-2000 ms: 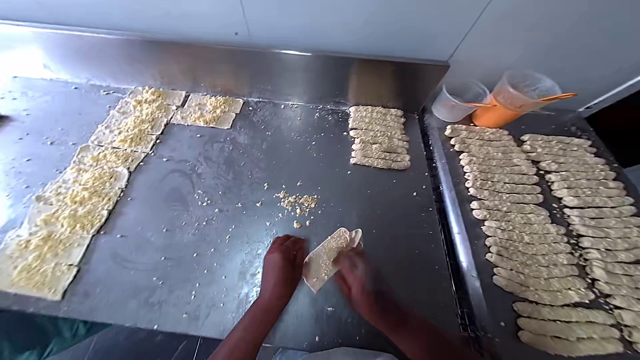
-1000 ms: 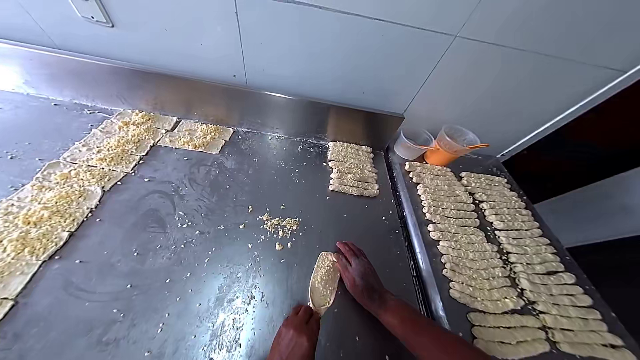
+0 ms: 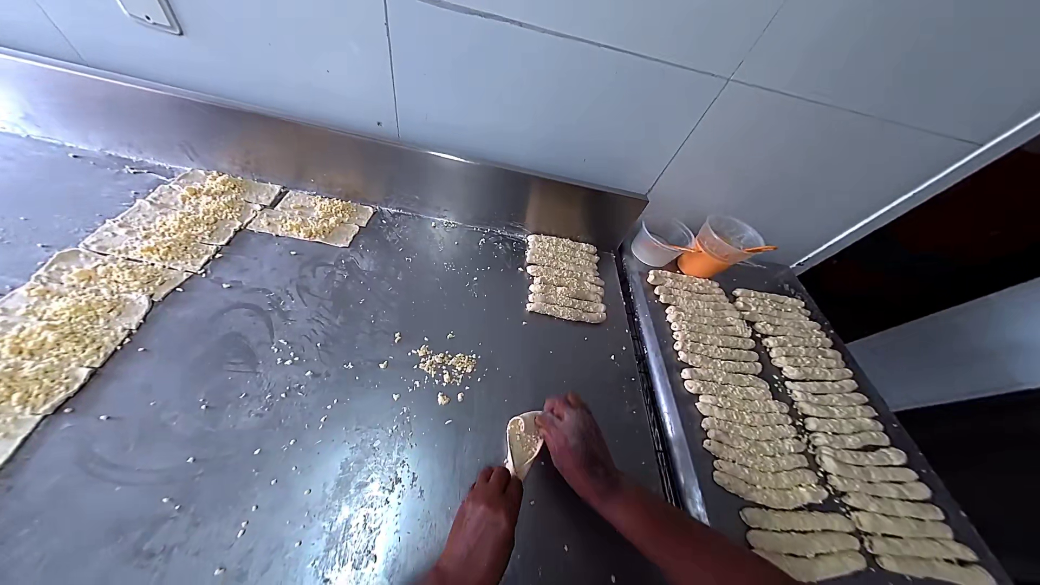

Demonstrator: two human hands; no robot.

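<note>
A small piece of dough (image 3: 522, 443), partly curled with crumbly filling inside, lies between my hands over the steel worktop. My left hand (image 3: 490, 508) grips its lower end. My right hand (image 3: 575, 443) pinches its upper right edge with the fingertips. Beyond the hands is a loose heap of pale yellow crumbs (image 3: 447, 366). Flat dough pieces topped with crumbs (image 3: 73, 325) run along the left, and a smaller topped piece (image 3: 313, 218) is at the back. A stack of finished dough sticks (image 3: 565, 279) sits near the backsplash.
Rows of dough sticks (image 3: 743, 398) cover a dark tray or surface at the right, past a metal edge (image 3: 662, 406). Two plastic cups, one clear (image 3: 654, 244) and one holding orange (image 3: 711, 252), stand at its back corner. A steel backsplash (image 3: 406, 175) and tiled wall bound the worktop.
The dough piece, spread flatter between my hands two seconds ago, is now curled at its edge. My left hand has moved to its lower end. The view has tilted up.
</note>
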